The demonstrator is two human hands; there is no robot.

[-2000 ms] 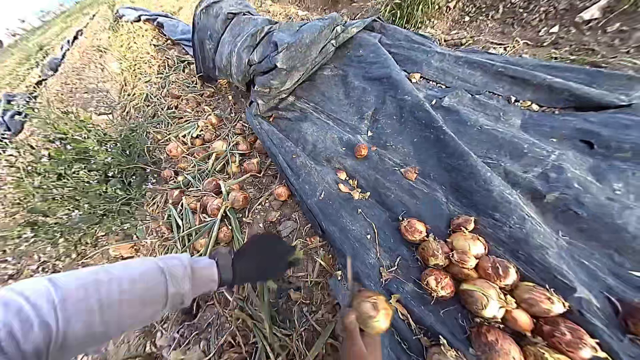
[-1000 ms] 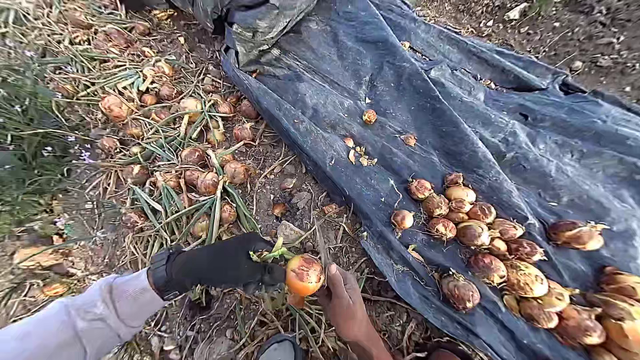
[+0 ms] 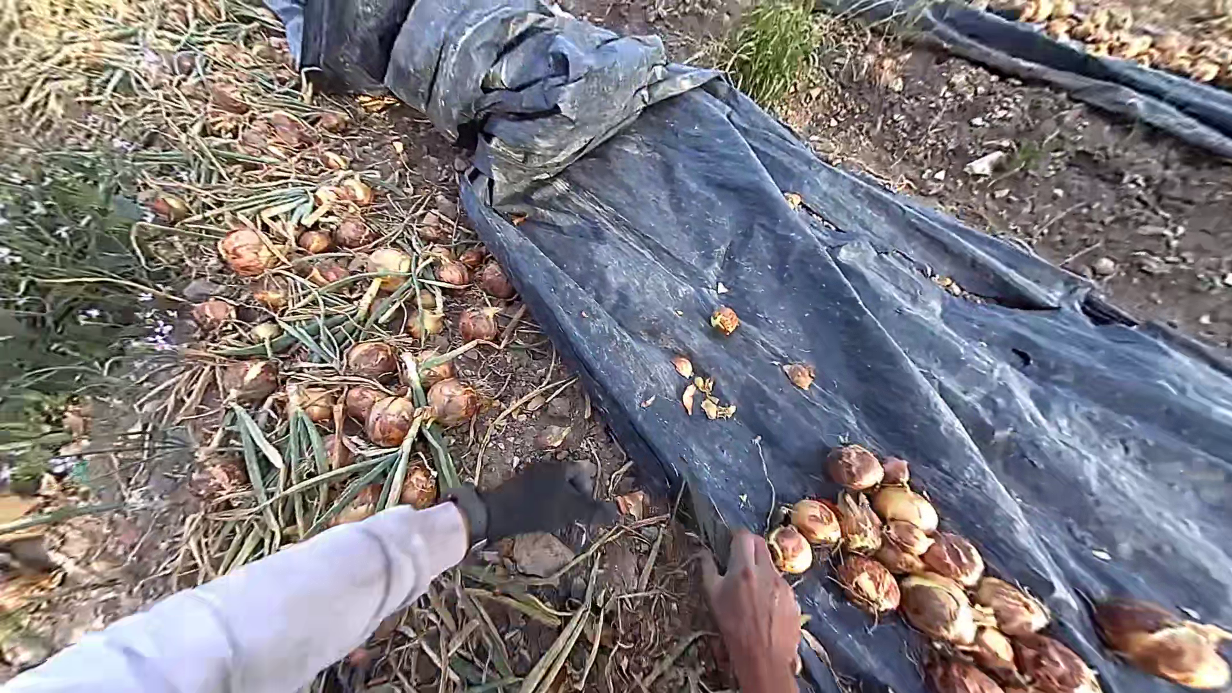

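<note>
My left hand (image 3: pixel 544 500), in a black glove, is over the soil beside the pulled onions (image 3: pixel 390 421) with green and dry tops; its fingers are extended and no object shows in them. My bare right hand (image 3: pixel 756 606) is at the near left edge of a dark plastic sheet (image 3: pixel 654 385). It grips what looks like a knife, whose thin blade (image 3: pixel 705 515) points up the view; the handle is hidden in the fist. Just right of its fingers lies a trimmed onion (image 3: pixel 789 550), touching a pile of topped onions (image 3: pixel 936 606) on the sheet.
The sheet is bunched into a thick fold (image 3: pixel 568 96) at the top. Loose onion skins (image 3: pixel 707 399) and a small onion piece (image 3: pixel 725 320) lie on it. Flowering weeds (image 3: pixel 67 250) grow at left. Another sheet (image 3: pixel 1107 77) with onions beyond it is at top right.
One second ago both hands met at an onion with the blade against it; now they are apart and that onion is in neither hand. The view has shifted.
</note>
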